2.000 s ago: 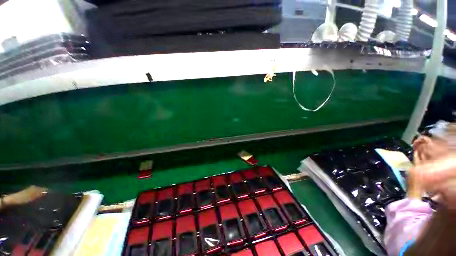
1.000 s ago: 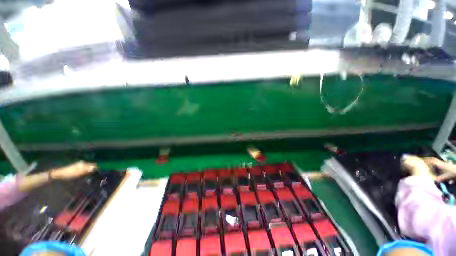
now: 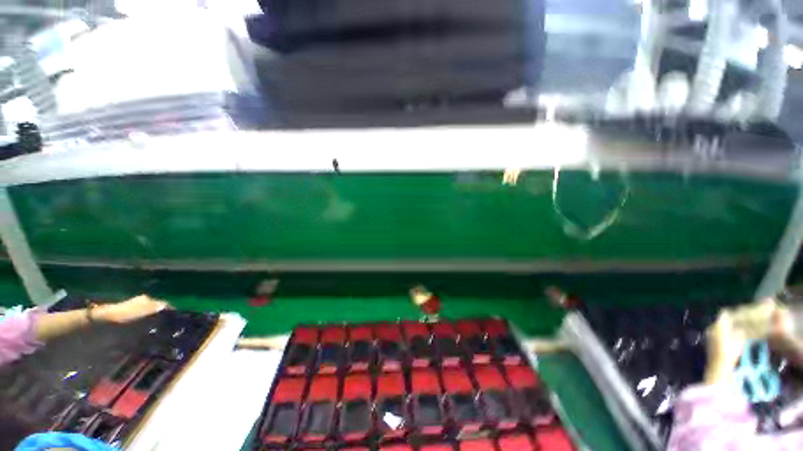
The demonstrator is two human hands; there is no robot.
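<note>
A black blister tray (image 3: 345, 367) lies in front of me, its rows of cells filled with red-and-black housings (image 3: 424, 382). A small white fleck (image 3: 393, 420) lies on it. The tray's near part is cut off by the bottom edge. At the bottom left edge a blurred blue band (image 3: 63, 442) shows. It may be part of my left hand or cuff, but no fingers can be made out. My right hand is not in view.
A neighbour's hand (image 3: 128, 309) rests over the left tray (image 3: 141, 388). Another person's hands (image 3: 748, 328) are over the right tray (image 3: 629, 343), beside a light-blue piece (image 3: 759, 374). Red-and-cream pieces (image 3: 426, 301) lie on the green belt. A white sheet (image 3: 204, 392) lies between trays.
The view has swung right to left since the first frame, bringing the tray near the middle. The blue band at bottom right has left the picture. The right neighbour's hands have lifted.
</note>
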